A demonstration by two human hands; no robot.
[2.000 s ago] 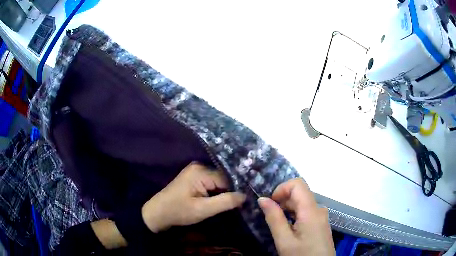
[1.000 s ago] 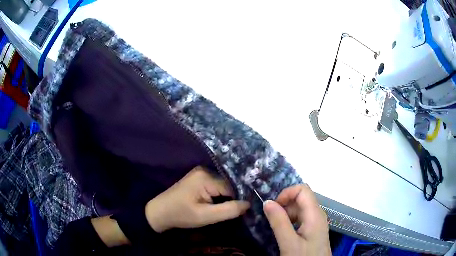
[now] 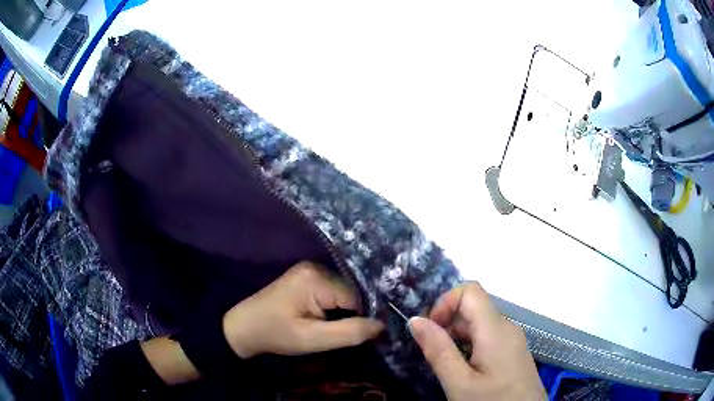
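Note:
The lined garment lies over the table edge, with its dark purple lining [image 3: 203,196] facing up. Its fuzzy grey, blue and white band [image 3: 329,192] runs diagonally to my hands. A dark zipper [image 3: 262,168] lies between lining and band. My left hand [image 3: 293,313] pinches the zip edge between thumb and fingers. My right hand [image 3: 477,345] holds a thin silver pointed tool [image 3: 398,311] between thumb and forefinger, its tip at the band beside the zip. The rest of the tool is hidden in my hand.
A white sewing machine [image 3: 654,70] stands at right. Black-handled shears [image 3: 669,251] lie beside its needle plate [image 3: 544,149]. The white table edge [image 3: 611,356] curves along the lower right. More plaid cloth [image 3: 63,274] hangs at lower left.
Against one second ago, my right hand has shifted slightly right and its wrist is lower right. The tool tip has moved slightly left along the band. My left hand keeps its pinch.

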